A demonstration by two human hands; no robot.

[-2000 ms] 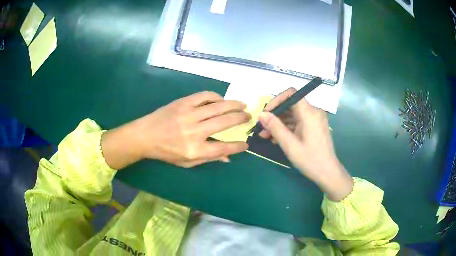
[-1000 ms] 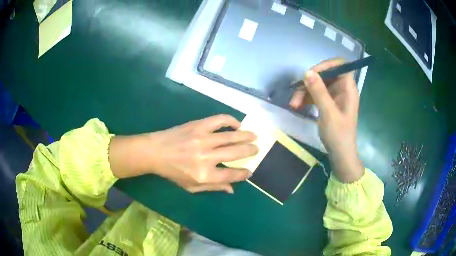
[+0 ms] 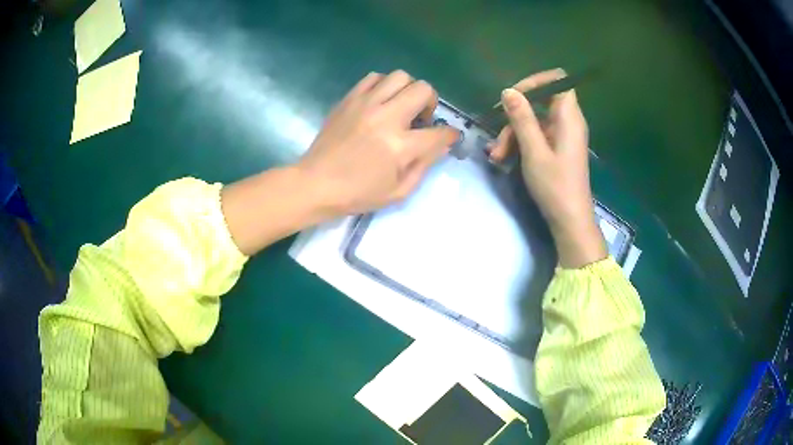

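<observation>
The tablet back cover (image 3: pixel 452 235) lies on a white backing sheet (image 3: pixel 330 268), its middle glaring white. My left hand (image 3: pixel 383 143) is at the cover's far edge, fingertips bent down near the camera holes; whether it grips anything is hidden. My right hand (image 3: pixel 543 148) holds the black tweezers (image 3: pixel 549 89), with their tips near the same far edge. A tiny piece at the tips cannot be made out. The die-cut sheet with a black rectangle (image 3: pixel 456 415) lies on its liner at the near edge, with a thin tail at its right corner.
Two pale-yellow liner cards (image 3: pixel 106 97) lie at the far left. Another dark cover (image 3: pixel 739 195) on a white sheet lies at the right. A pile of thin metal slivers (image 3: pixel 678 413) and a blue-rimmed tray (image 3: pixel 749 401) are at lower right, the pile partly behind my sleeve.
My left hand has left the die-cut sheet and moved up to the cover's far edge. My right hand has moved there too with the tweezers. The view has shifted, so the cover and sheet appear lower.
</observation>
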